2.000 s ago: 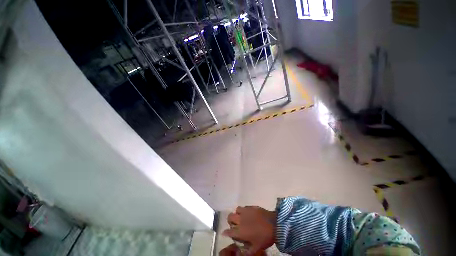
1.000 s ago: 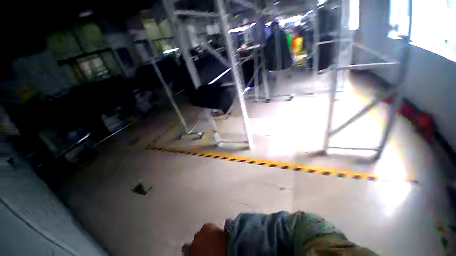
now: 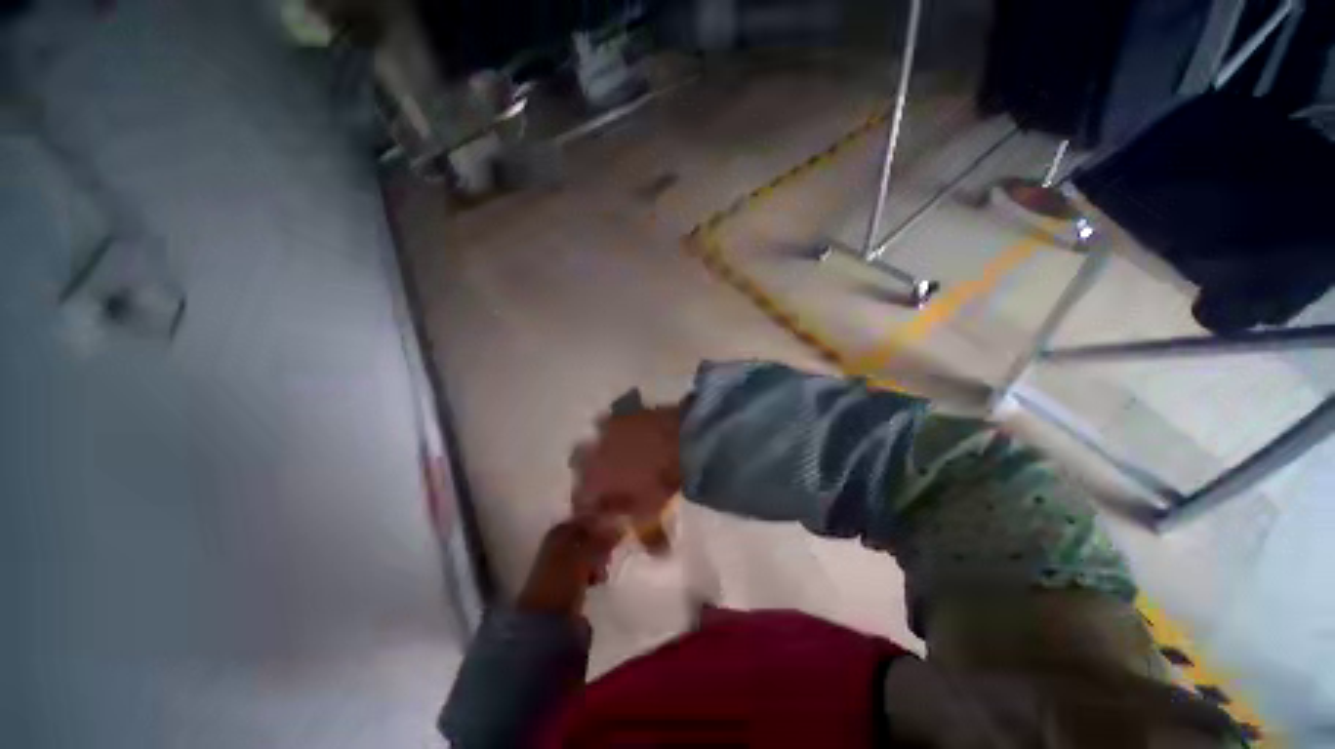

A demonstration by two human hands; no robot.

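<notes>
My right hand point(image 3: 633, 465) is in the lower middle of the view, with its sleeve reaching in from the right. My left hand point(image 3: 568, 562) is just below it, and the two hands meet or overlap. A small pale, amber-tinted thing point(image 3: 652, 530) shows beside the fingers; it may be a clear cup, but blur hides its shape. A small dark bit sticks up above my right hand. The fingers are too blurred to tell what either hand grips.
A pale wall or panel point(image 3: 249, 483) runs along the left. Yellow-black tape point(image 3: 776, 310) marks the floor ahead. A wheeled metal rack point(image 3: 896, 161) and a frame with dark cloth point(image 3: 1223, 190) stand at the right. A red apron point(image 3: 732, 680) shows below.
The view has swung down and the racks have shifted right. My right hand and sleeve are higher in view. My left hand and the red apron now show.
</notes>
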